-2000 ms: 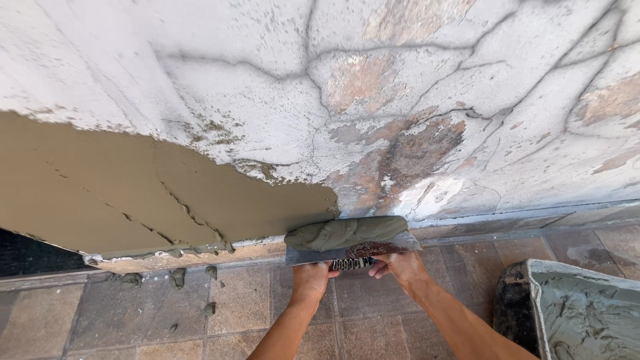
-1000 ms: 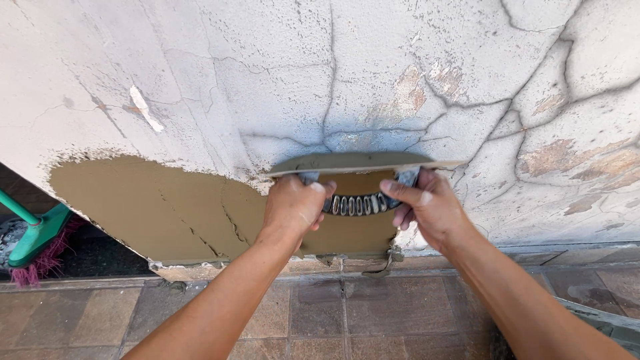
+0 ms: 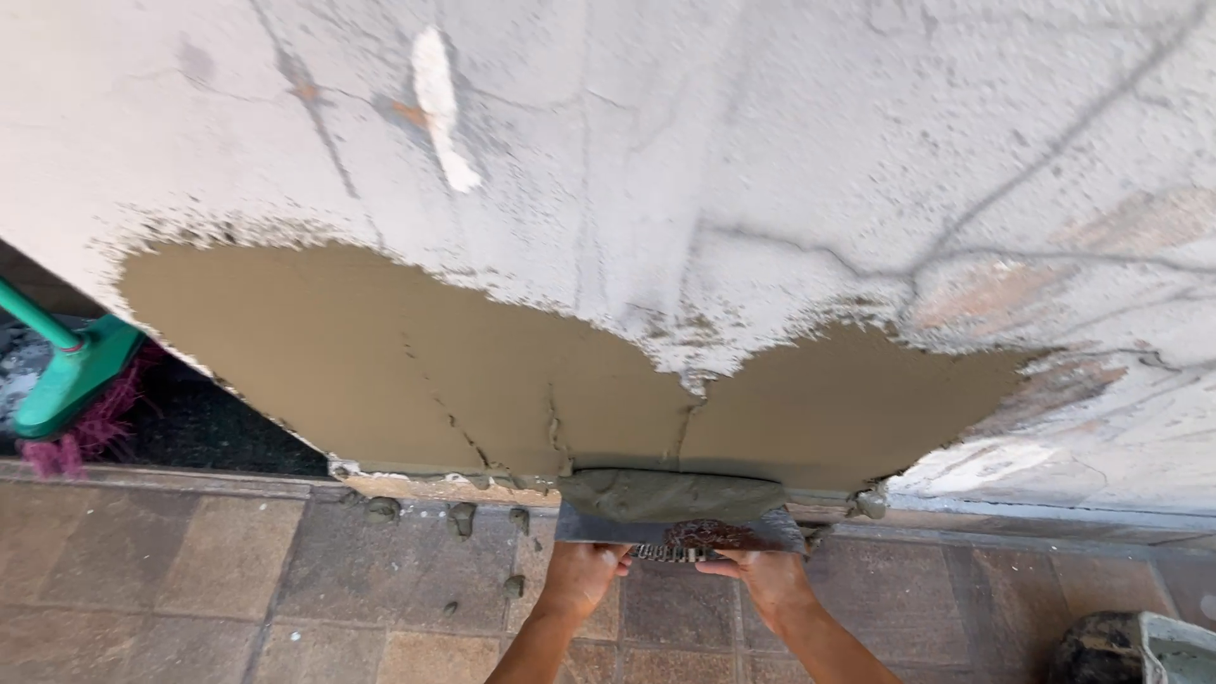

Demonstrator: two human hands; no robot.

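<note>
Low against the wall, my left hand (image 3: 581, 577) and my right hand (image 3: 771, 581) grip the two sides of a wide plastering trowel (image 3: 627, 533) from below. Its dark ribbed handle (image 3: 674, 553) shows between my thumbs. A thick roll of wet grey mortar (image 3: 665, 496) lies along the blade's wall-side edge. Above it, a smooth layer of fresh mortar (image 3: 332, 351) covers the wall's lower part, with a few cracks and ridges in it. The trowel's edge meets the bottom of this layer, near the wall's base.
Cracked white plaster (image 3: 807, 123) rises above. Mortar lumps (image 3: 462, 519) lie on the tiled floor (image 3: 351, 560) left of my hands. A green broom (image 3: 81, 375) with purple bristles stands on a dark ledge at the left. A mortar-smeared container (image 3: 1107, 651) sits at the lower right.
The trowel has come down from partway up the wall to its base, in both hands. Fresh mortar now covers a cracked, bare patch seen to the right two seconds ago.
</note>
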